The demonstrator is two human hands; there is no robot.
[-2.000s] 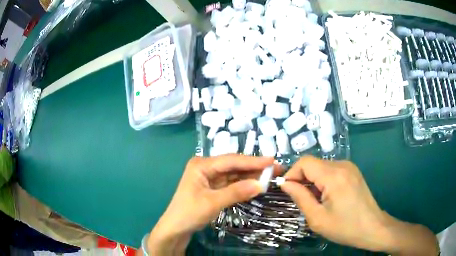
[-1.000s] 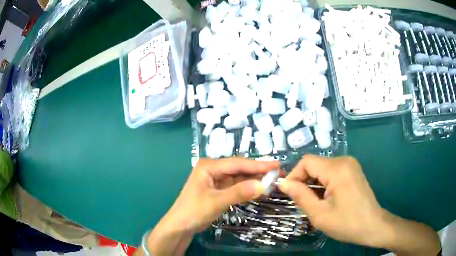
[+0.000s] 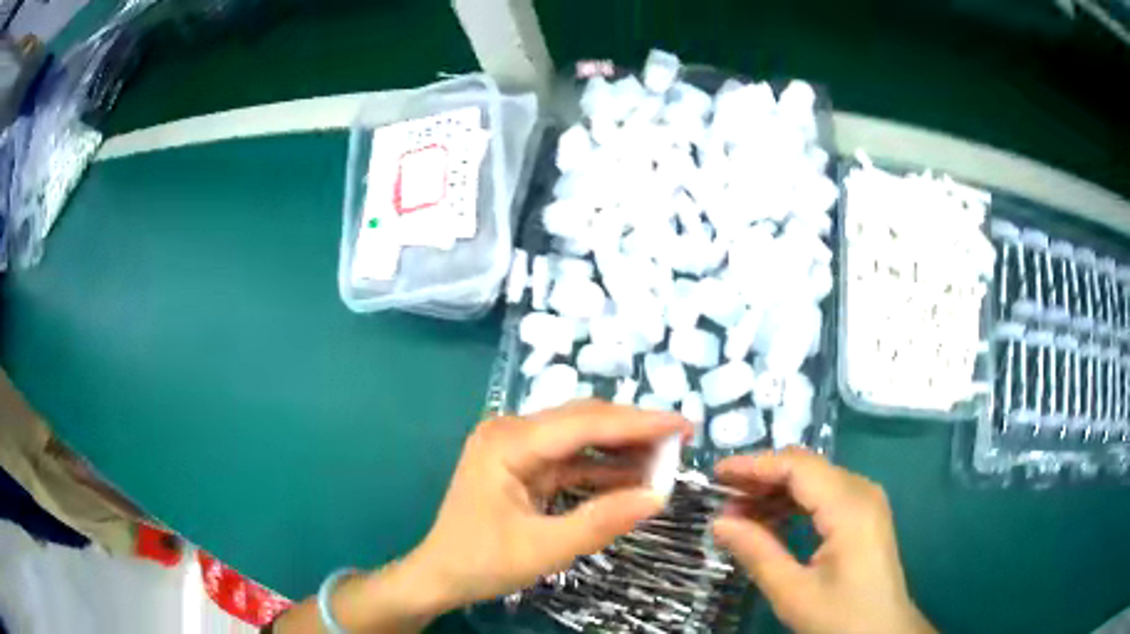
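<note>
My left hand (image 3: 533, 495) holds a white plastic head (image 3: 665, 466) between thumb and fingertips, above the rod tray. My right hand (image 3: 812, 533) is just right of it, thumb and forefinger around a thin metal rod (image 3: 716, 486) whose end points toward the head. Whether rod and head touch is too blurred to tell. Below the hands lies a heap of silver rods (image 3: 632, 572), partly hidden by them. The head tray, heaped with white heads (image 3: 694, 248), is beyond the hands.
A lidded plastic box (image 3: 496, 279) with a printed card (image 3: 428, 192) stands left of the heads. A fittings box (image 3: 915, 291) and a blister tray of rod units (image 3: 1066, 341) are at right. A white post (image 3: 502, 43) rises behind. A person's clothing shows at lower left.
The view has turned, so the trays sit lower and further right or tilted. My right hand has moved slightly away from the white head, and its fingers are further apart.
</note>
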